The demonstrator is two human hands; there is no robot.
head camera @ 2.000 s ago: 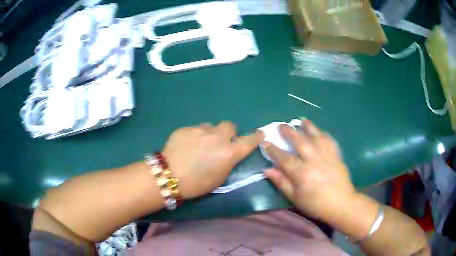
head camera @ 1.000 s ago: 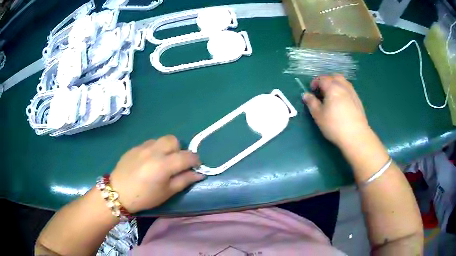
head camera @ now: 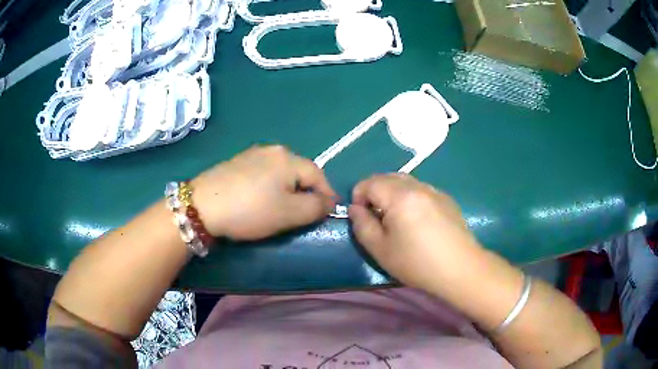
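Observation:
A white plastic frame (head camera: 418,124) lies slanted on the green bench, its round disc and crossbar end pointing up and right. Its near rounded end is between and partly behind my hands. My left hand (head camera: 263,191) pinches at that end with thumb and fingers. My right hand (head camera: 408,220) has its fingertips pinched close beside it. A small pale piece (head camera: 340,210) shows between the fingertips; whether it is a fitting or the frame's end is unclear. No thin rod can be made out in my right fingers.
Heaped white frames (head camera: 137,108) lie at the left. Laid-out frames (head camera: 364,36) are at the top middle. A pile of thin rods (head camera: 499,81) lies below a cardboard box (head camera: 516,32). A white cord (head camera: 630,108) and yellow bundle (head camera: 647,79) are at the far right.
My right hand has come from beside the rod pile, where it held a thin rod, to the frame's near end. My left hand has moved right along with it. The view has shifted somewhat.

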